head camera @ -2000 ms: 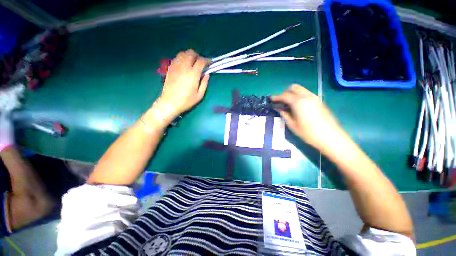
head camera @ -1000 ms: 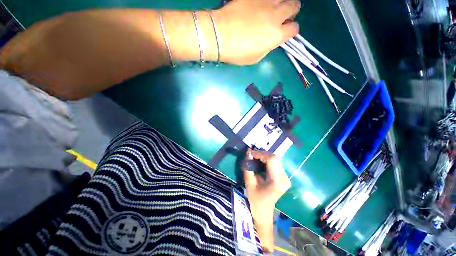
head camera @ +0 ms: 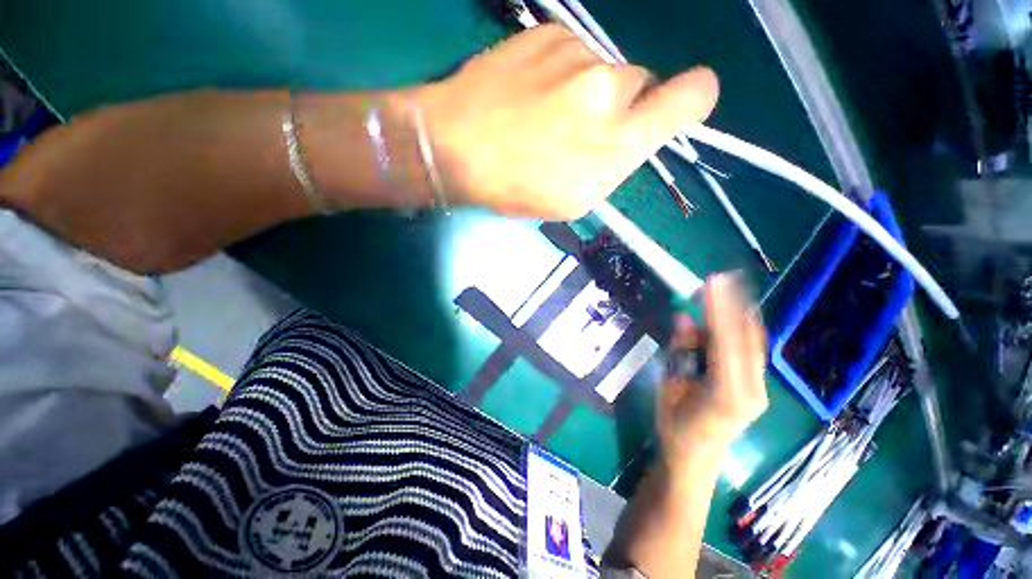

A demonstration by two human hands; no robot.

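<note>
My left hand [head camera: 577,124] is at the upper middle, closed around white cables. One white cable [head camera: 792,175] runs out to the right past the blue tray, and another [head camera: 645,249] runs from under the hand down to my right hand. My right hand [head camera: 719,368] is blurred, with its fingertips at that cable's end and a dark item in its curled fingers. Other cable legs with stripped ends [head camera: 685,201] lie beyond. A pile of small black pieces [head camera: 615,269] sits at the top of the taped white sheet [head camera: 583,339].
A blue tray [head camera: 803,391] with dark contents stands at the right. White cable bundles [head camera: 809,481] with red ends lie below it. A metal rail [head camera: 832,141] runs along the green bench's far edge. Cluttered equipment shows beyond the rail.
My right hand has moved from the sheet's lower edge up and right to a white cable end. My left hand has moved slightly down and left, and the cable legs have spread apart.
</note>
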